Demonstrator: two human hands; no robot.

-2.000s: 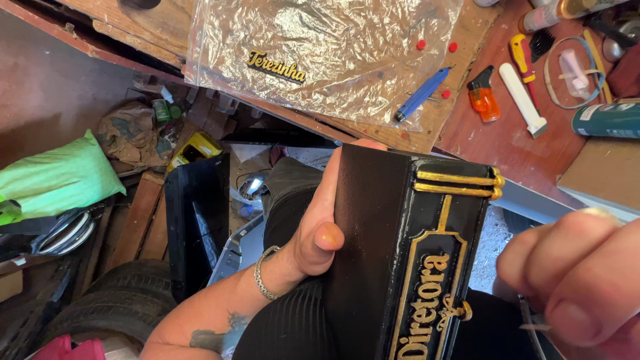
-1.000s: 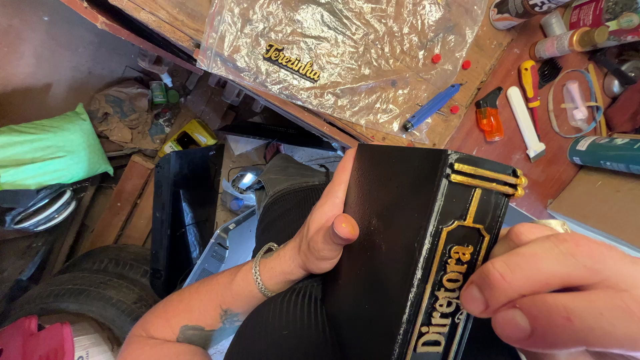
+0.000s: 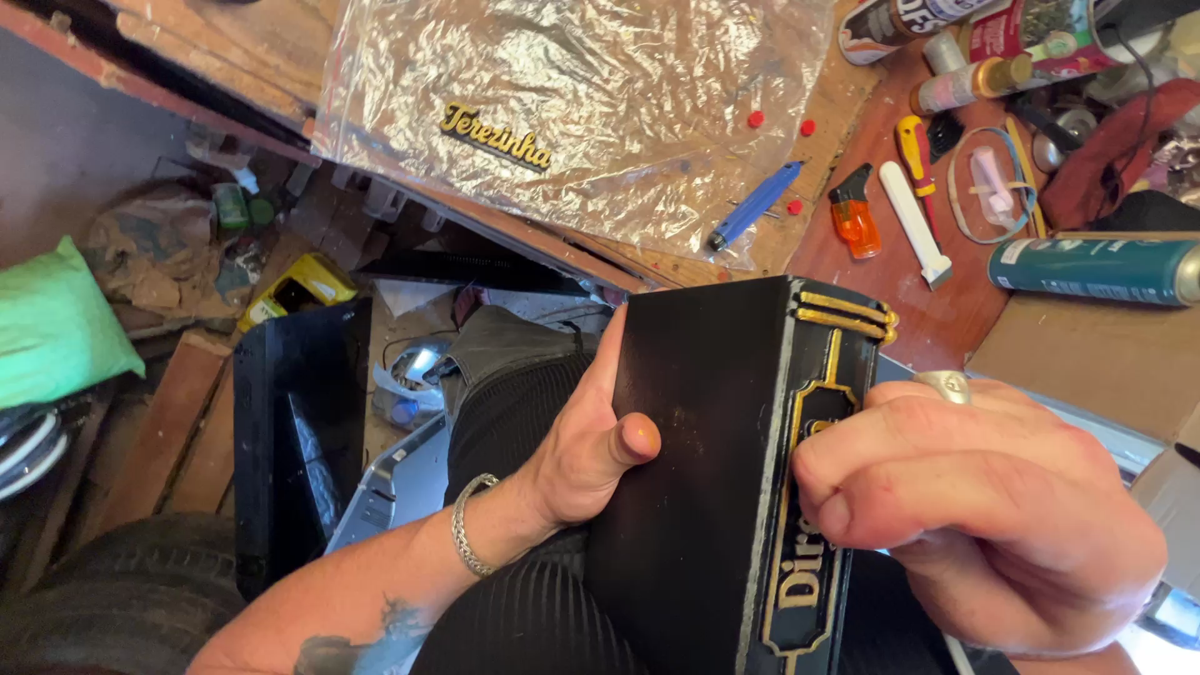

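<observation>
A black box-like piece [image 3: 694,450], its narrow face edged with gold trim and raised gold lettering, stands tilted over my lap. My left hand [image 3: 591,450] grips it from the left side, with the thumb against the broad black face. Against the lettered face are the curled fingers of my right hand [image 3: 975,497], covering part of the raised letters; whether something small is pinched in them is hidden. On a clear plastic bag [image 3: 600,84] on the bench lies a gold-and-black lettering piece [image 3: 497,138].
A blue utility knife [image 3: 757,204] and small red pieces lie by the bag. Farther right are an orange lighter [image 3: 855,216], a white plastic-handled scraper [image 3: 914,225], a screwdriver [image 3: 917,159] and a green spray can [image 3: 1092,272]. Tires [image 3: 131,591] and boards lie below left.
My right hand has come in from the right and now covers part of the raised letters. My left hand keeps its hold on the black piece.
</observation>
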